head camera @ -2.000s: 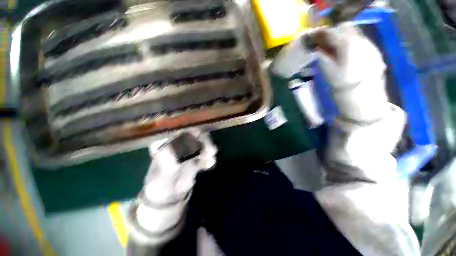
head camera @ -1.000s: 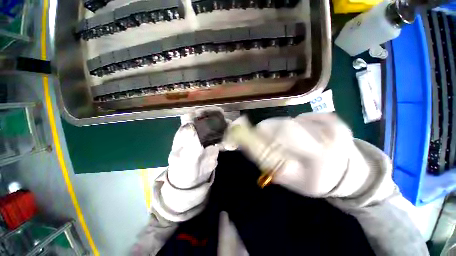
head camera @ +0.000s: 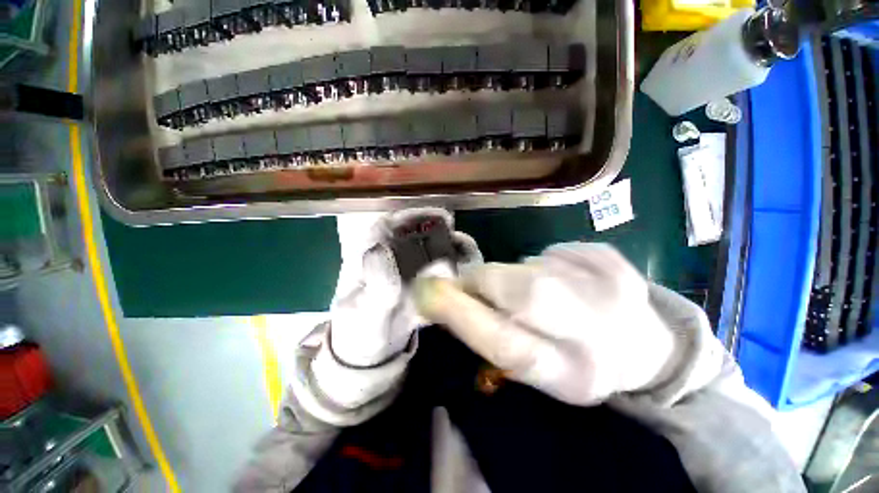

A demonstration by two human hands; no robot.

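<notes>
My left hand (head camera: 371, 294), in a white glove, holds a dark grey block (head camera: 421, 248) just below the tray's front edge. A little reddish winding shows at the block's upper end. My right hand (head camera: 559, 323), gloved with cream coverings on the fingertips, reaches in from the right, its fingertips at the block's lower end. The right fingers are blurred. An amber-brown tool end (head camera: 490, 378) shows below the right fist; the rest of the tool is hidden in the hand.
A steel tray (head camera: 617, 116) holds rows of grey blocks. At right are a white bottle (head camera: 699, 67), a yellow container (head camera: 684, 13), a white packet (head camera: 704, 188), a printed label (head camera: 611, 205) and a blue bin (head camera: 776, 221) with dark rows.
My right hand has come from the bottle and blue bin side down to the block in my left hand. The block's reddish end now shows at the top. The view has steadied.
</notes>
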